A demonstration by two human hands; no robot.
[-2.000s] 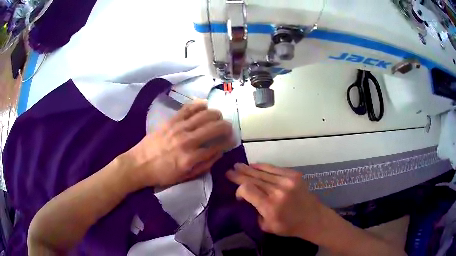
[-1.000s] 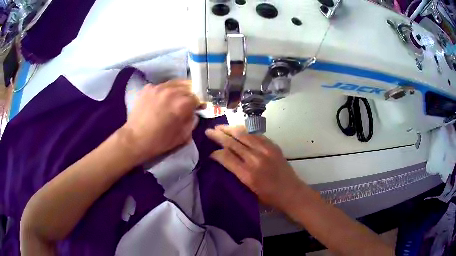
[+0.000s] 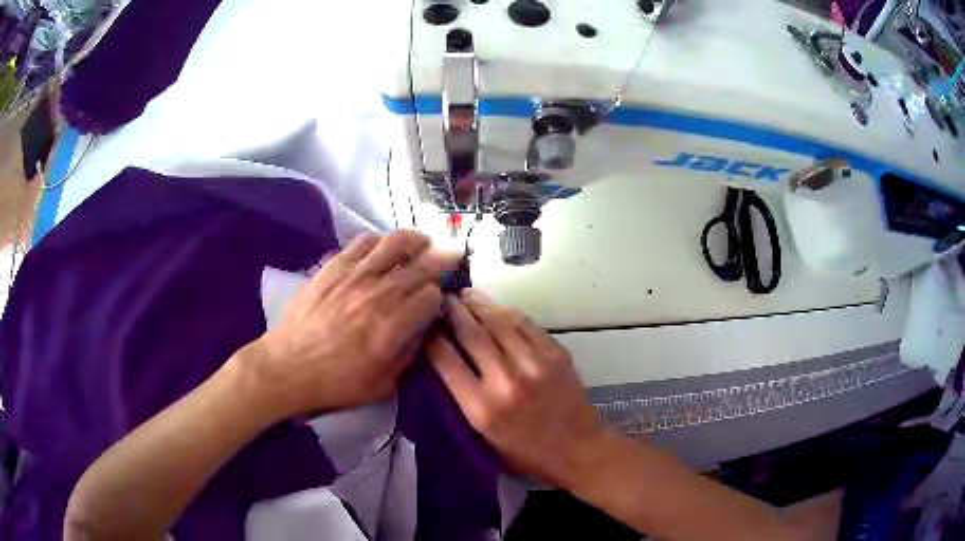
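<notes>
The purple garment panels [image 3: 159,275], pale lilac on the reverse, lie left of and below the needle area. My left hand [image 3: 354,322] is on the cloth with its fingertips bunched at the edge just below the presser foot [image 3: 455,224]. My right hand [image 3: 513,386] is beside it, its fingertips touching the same dark purple fold. Both hands pinch the cloth edge between them. The exact fold under the fingers is hidden. The sewing machine head [image 3: 593,132] with its blue stripe stands above the hands.
Black-handled scissors [image 3: 743,241] lie on the machine bed right of the needle. A knurled metal knob [image 3: 520,241] hangs close above my right hand. A ruler-like strip [image 3: 762,389] runs along the front edge. A dark purple piece [image 3: 143,58] lies at upper left.
My hands have come together at the cloth edge, just below the presser foot. The cloth edge has been drawn back from under the head, and the upper left part of the panel has folded over.
</notes>
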